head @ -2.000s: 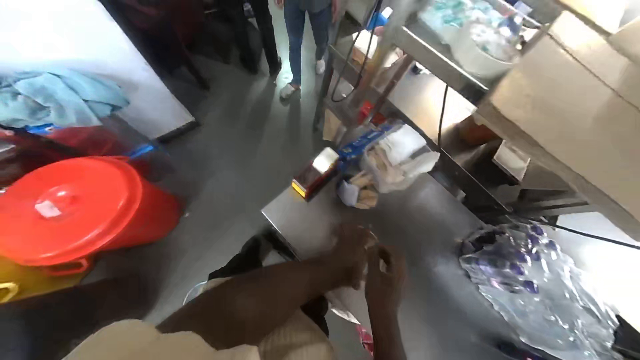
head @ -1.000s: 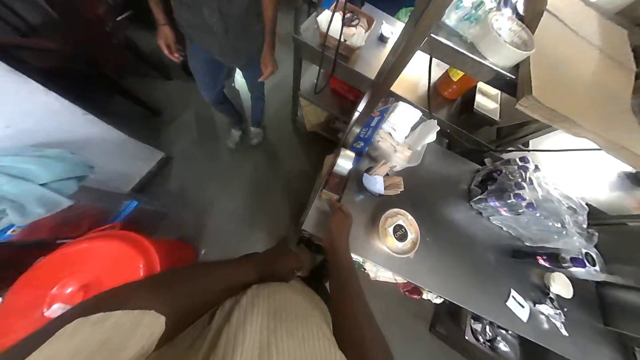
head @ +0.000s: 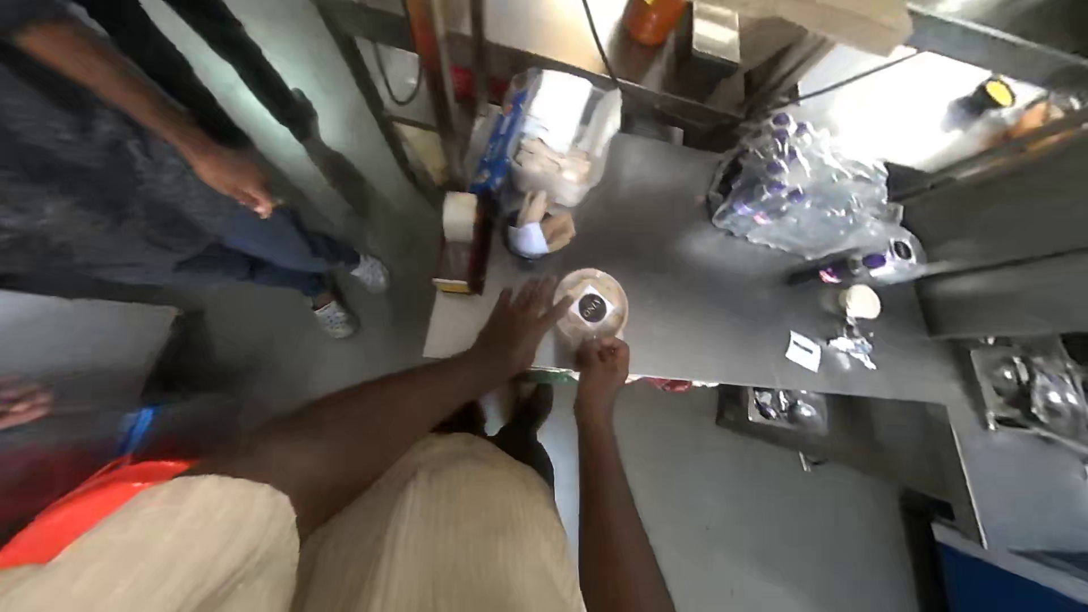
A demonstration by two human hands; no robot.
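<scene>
A round lidded takeaway container (head: 614,291) with a square label sits near the front edge of the steel table (head: 680,340). At its left side lies my left hand (head: 520,327), palm down, fingers spread, the fingertips at the rim. My right hand (head: 603,360) is at the container's near edge with its fingers curled in; whether it pinches something there is too blurred to tell. Just beyond stands a small dark cup (head: 529,241) holding wooden pieces and white paper. A narrow dark box (head: 461,262) with a pale roll on it lies to the left.
A clear plastic tub (head: 599,127) and a blue box (head: 501,144) stand at the back left. Plastic-wrapped bottles (head: 790,187) lie at the back right, with a white paper slip (head: 802,351) and crumpled foil (head: 852,346) nearer. Another person (head: 127,170) stands left of the table.
My left hand has come up from below the table edge to the container, and my right hand has moved from the dark box to its near edge. The view has shifted greatly. The other person appears nearer.
</scene>
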